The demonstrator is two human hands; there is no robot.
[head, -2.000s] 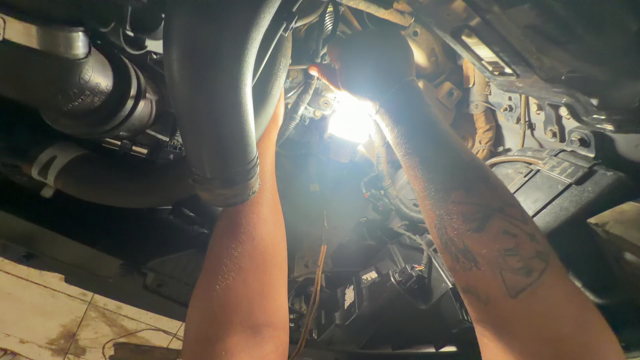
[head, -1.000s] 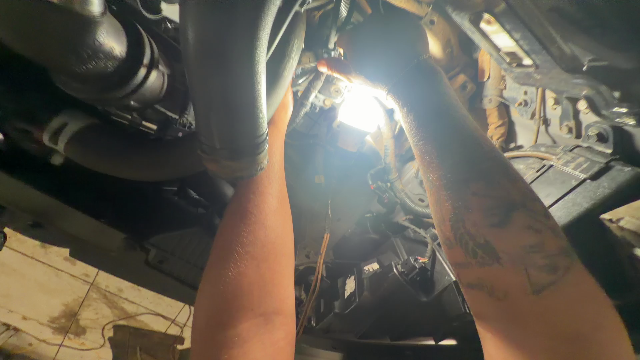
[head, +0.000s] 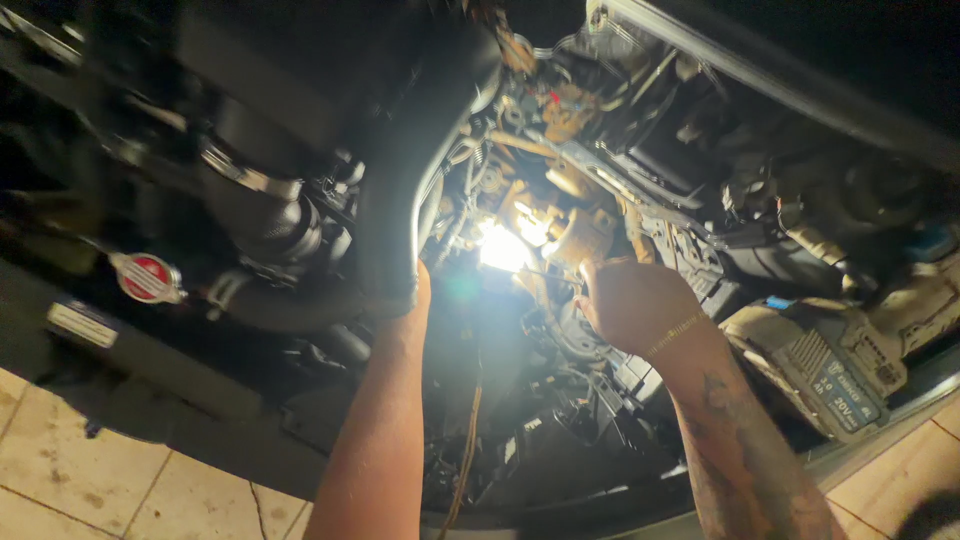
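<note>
My right hand (head: pixel 637 304) is closed around something thin at its fingertips, just right of a glaring work light (head: pixel 502 247); what it holds is too blurred to name. The left forearm reaches up behind a large black hose (head: pixel 386 210), which hides my left hand except for the wrist edge. A thin cable (head: pixel 474 420) hangs below the light, between the two arms. Around the light are brackets, wiring and metal engine parts, partly washed out by glare.
A battery pack (head: pixel 840 382) rests at the right edge of the engine bay. A red radiator cap (head: pixel 148 277) sits at the left. A metal hose clamp (head: pixel 251 172) circles a pipe at the upper left. Tiled floor (head: pixel 90 480) shows below the front edge.
My right hand has come down and to the right, away from behind the light, and its wrist chain shows. The left arm remains behind the hose. The view has shifted and takes in more of the bay.
</note>
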